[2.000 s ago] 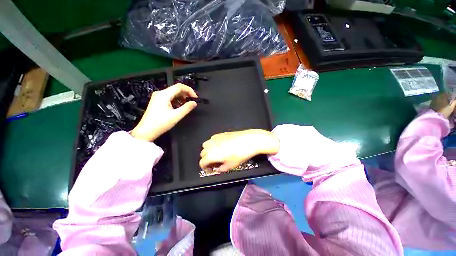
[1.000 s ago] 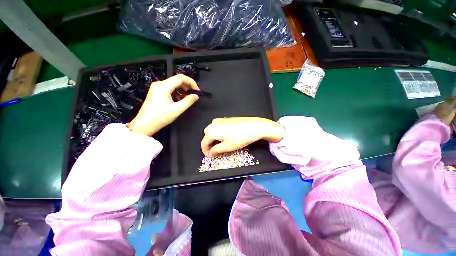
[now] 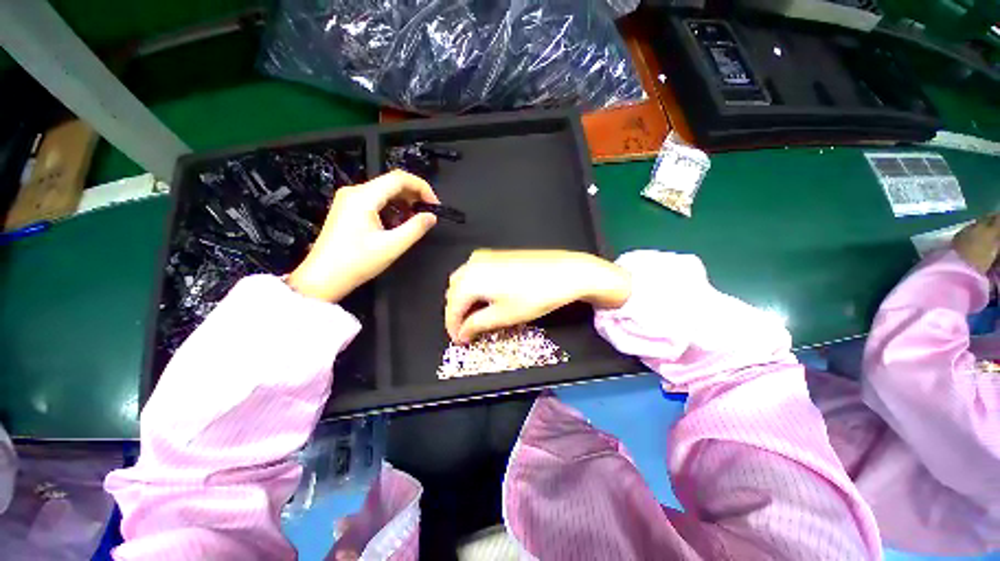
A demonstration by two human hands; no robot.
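Note:
A black divided tray (image 3: 381, 274) lies in front of me. A loose heap of glossy black plastic parts (image 3: 236, 214) fills its left compartment. My left hand (image 3: 367, 232) is over the divider and holds one narrow black part (image 3: 447, 213) between thumb and fingers, its end sticking out to the right. My right hand (image 3: 526, 287) is bent over the near end of the right compartment, fingertips at the edge of the pale pile of tiny inserts (image 3: 504, 353). Whether it pinches an insert is too small to tell. A few black parts (image 3: 422, 156) lie at the far left corner of the right compartment.
A large clear bag of black parts (image 3: 450, 55) sits behind the tray on an orange-brown board (image 3: 625, 129). Right of it are a small zip bag (image 3: 675, 175), a black case (image 3: 800, 82) and a printed sheet (image 3: 916, 183). A neighbour's pink sleeve (image 3: 932, 318) is at far right.
My right hand has lifted from low over the pale pile to its far edge, uncovering more of it. My left hand still holds the black part in nearly the same place.

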